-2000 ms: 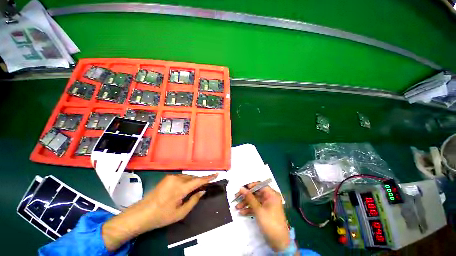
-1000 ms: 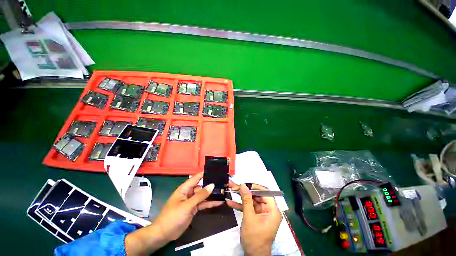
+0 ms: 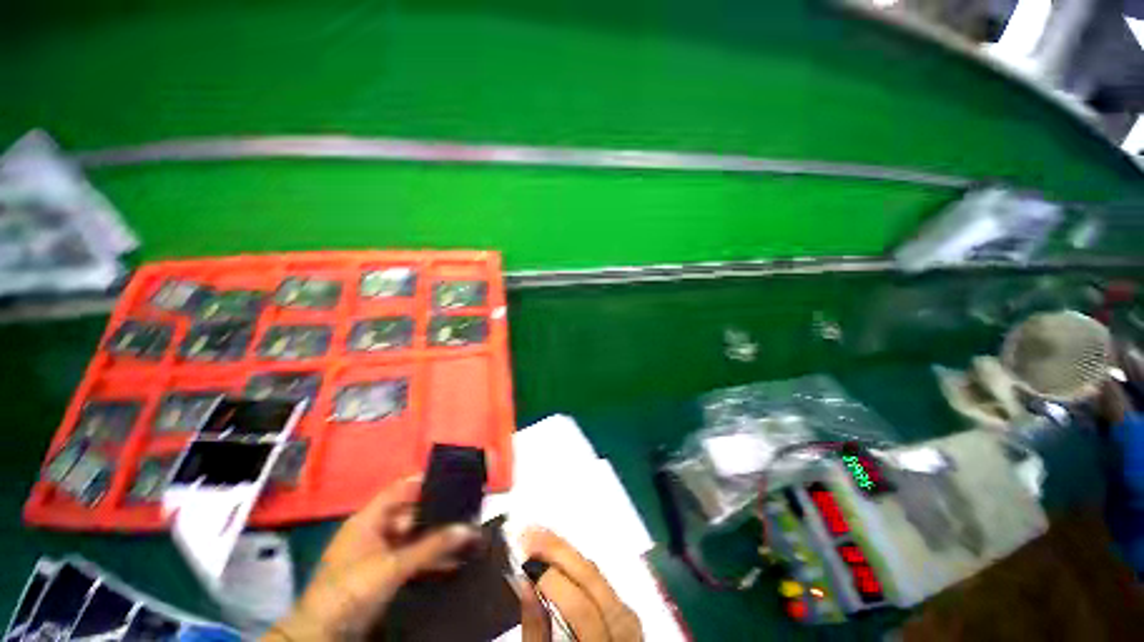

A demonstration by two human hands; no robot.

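Observation:
My left hand [image 3: 376, 564] holds a dark, palm-sized board [image 3: 452, 487] upright between thumb and fingers, at the bottom centre. My right hand [image 3: 580, 589] is beside it, fingers curled around slim tweezers [image 3: 540, 599], which are blurred. A dark flat plate [image 3: 483, 599] lies under the hands on white paper sheets [image 3: 571, 458]. The red tray [image 3: 433, 458] with boards in its pockets stands behind at the left. A sticker sheet [image 3: 207, 520] with black rectangles lies over its front edge.
Stacked sticker sheets [image 3: 100, 615] lie at the lower left. A clear plastic bag [image 3: 765, 439] and a power supply [image 3: 834, 552] with lit digits stand at the right. Small loose pieces [image 3: 740, 345] lie behind them. A round cream object [image 3: 1058, 356] and a blue sleeve [image 3: 1129, 458] show at far right.
The view has swung right and up, so the bench appears lower and further left. Since the earliest frame, my left hand has picked up the dark board; it has moved slightly away from my right hand.

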